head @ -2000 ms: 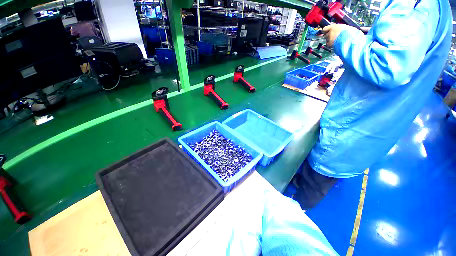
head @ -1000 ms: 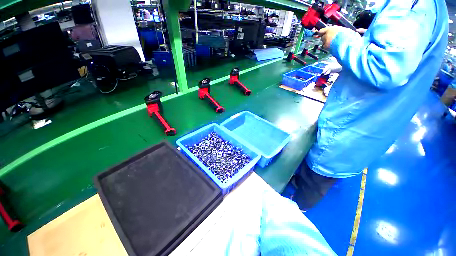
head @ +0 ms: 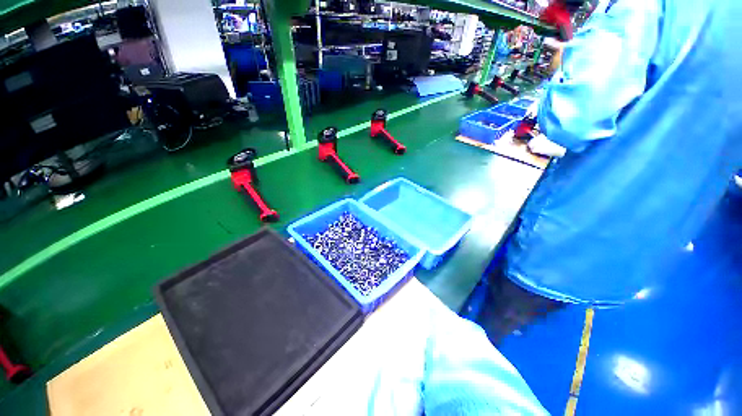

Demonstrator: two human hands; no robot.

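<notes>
A black tray (head: 260, 325) with a low rim lies in front of me, partly on a tan cardboard sheet (head: 126, 374). A blue bin (head: 358, 252) full of small metal parts stands beside its right corner. A lighter blue, empty bin (head: 419, 215) stands behind that. Red-and-black handheld units (head: 255, 191) lie spaced along the green bench. A light blue sleeve or clothing shows at the bottom edge. Neither my left hand nor my right hand is visible.
A person in a blue smock (head: 626, 179) stands at the bench on the right, one hand near a red unit by more blue bins (head: 488, 124). A green upright (head: 286, 81) rises behind the bench. Dark equipment stands beyond. Blue floor with a yellow line is at right.
The red handheld units on the green surface have shifted leftward. The person on the right has moved closer to the bench and lowered a hand from the raised units. The trays and bins have not moved.
</notes>
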